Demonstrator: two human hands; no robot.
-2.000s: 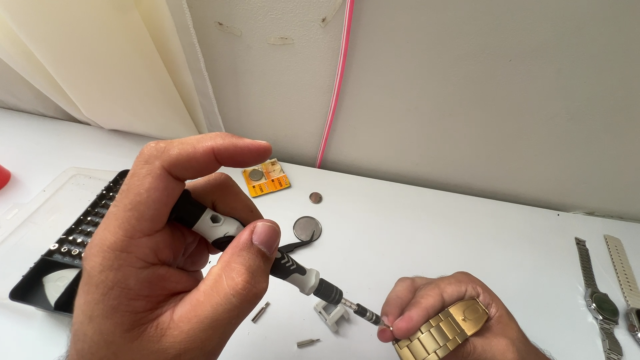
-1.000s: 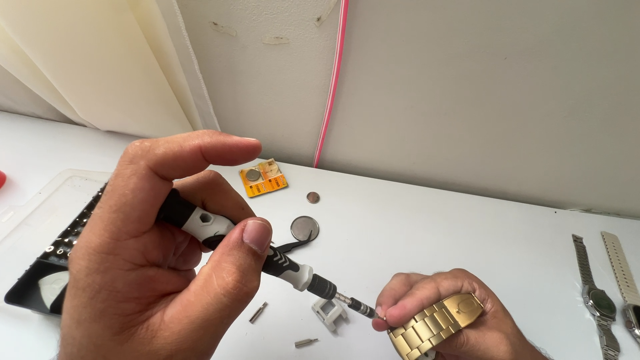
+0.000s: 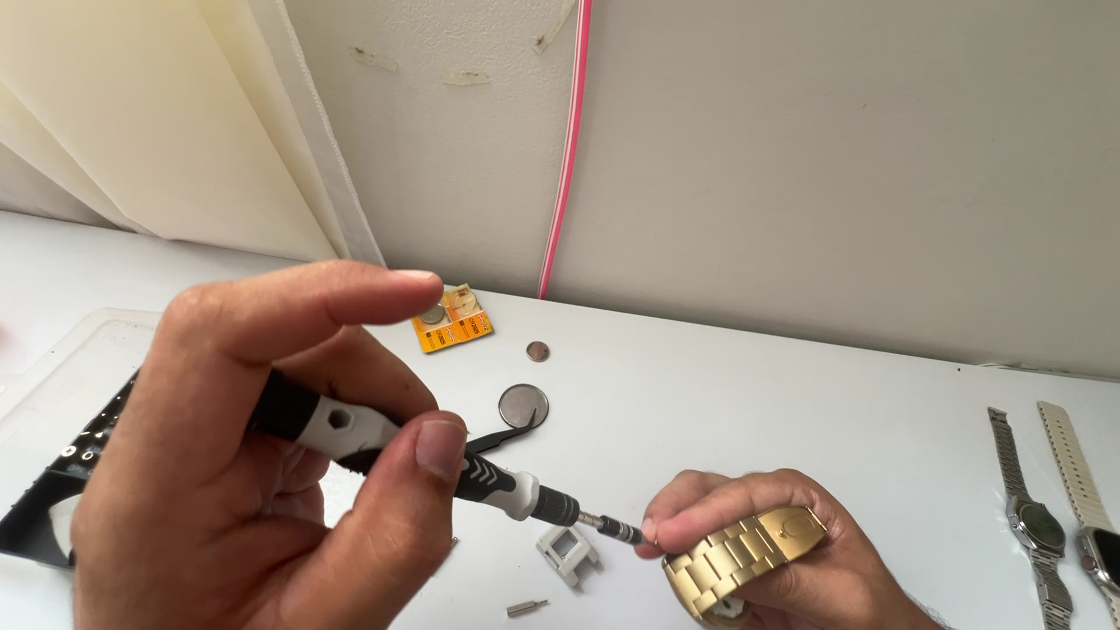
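A black and white precision screwdriver (image 3: 499,481) is held in my left hand (image 3: 289,472), thumb along the handle and index finger raised off it. Its shaft slants down to the right. My right hand (image 3: 787,542) grips a gold metal-link wristwatch (image 3: 744,560) by its band, clasp side showing. At the right fingertips, the driver's tip meets a tiny part at the edge of the watch; what exactly it touches is too small to tell. Part of the watch's underside shows low between band and hand.
Behind lie a round metal watch back (image 3: 523,405), black tweezers (image 3: 500,437), a coin cell (image 3: 537,351) and an orange battery blister pack (image 3: 455,324). Nearer are a white plastic holder (image 3: 567,553) and a driver bit (image 3: 527,606). A black bit case (image 3: 52,507) stands left, two watches (image 3: 1037,525) (image 3: 1098,551) right.
The gold watch has tilted slightly in my right hand since two seconds ago. My left hand has kept its hold on the screwdriver, index finger still raised.
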